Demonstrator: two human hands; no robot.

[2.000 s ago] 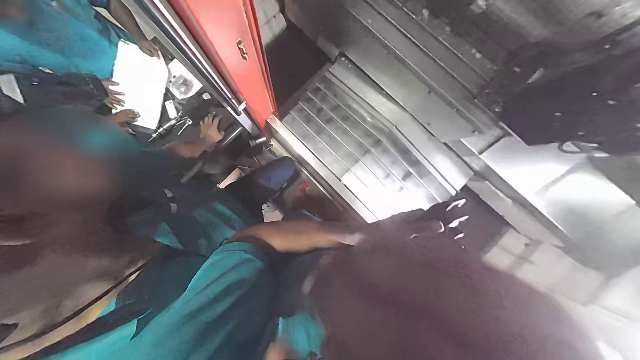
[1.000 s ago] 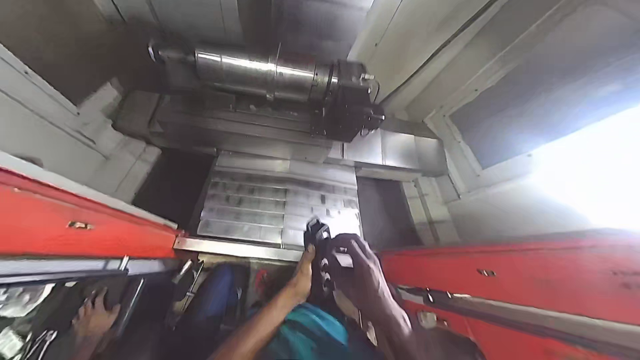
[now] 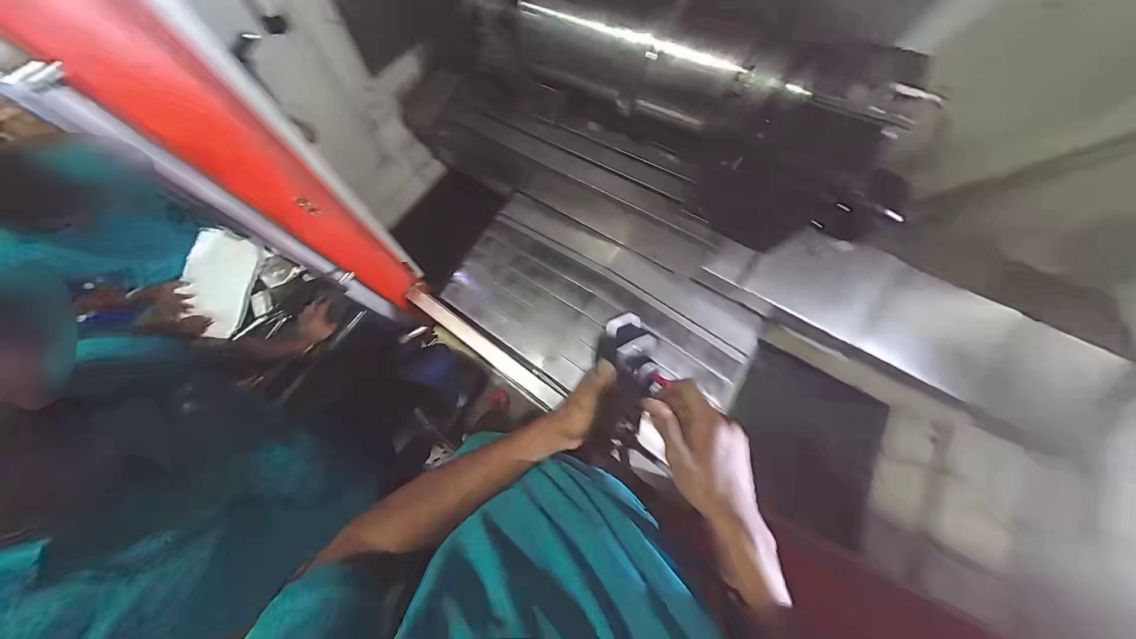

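Near the front edge of a slotted metal machine table point(image 3: 568, 266), my left hand point(image 3: 590, 399) is closed around a dark metal and black device point(image 3: 632, 346) that looks like a tool holder or a small tool; blur hides its exact kind. The device has a pale, ring-like upper end. My right hand point(image 3: 697, 435) is at its right side, with the fingertips against a small red part point(image 3: 658, 382) of it. The fingers of the left hand are partly hidden behind the device.
A metal cylindrical machine unit point(image 3: 639, 53) lies across the back of the enclosure. A red machine door panel point(image 3: 222, 133) runs along the left. Beyond it, several people in teal clothing stand close, one with a hand point(image 3: 315, 324) near a white sheet point(image 3: 222, 280) and loose tools.
The view has swung strongly. Both hands stay together at the dark device; the right hand's fingers are now at its red part.
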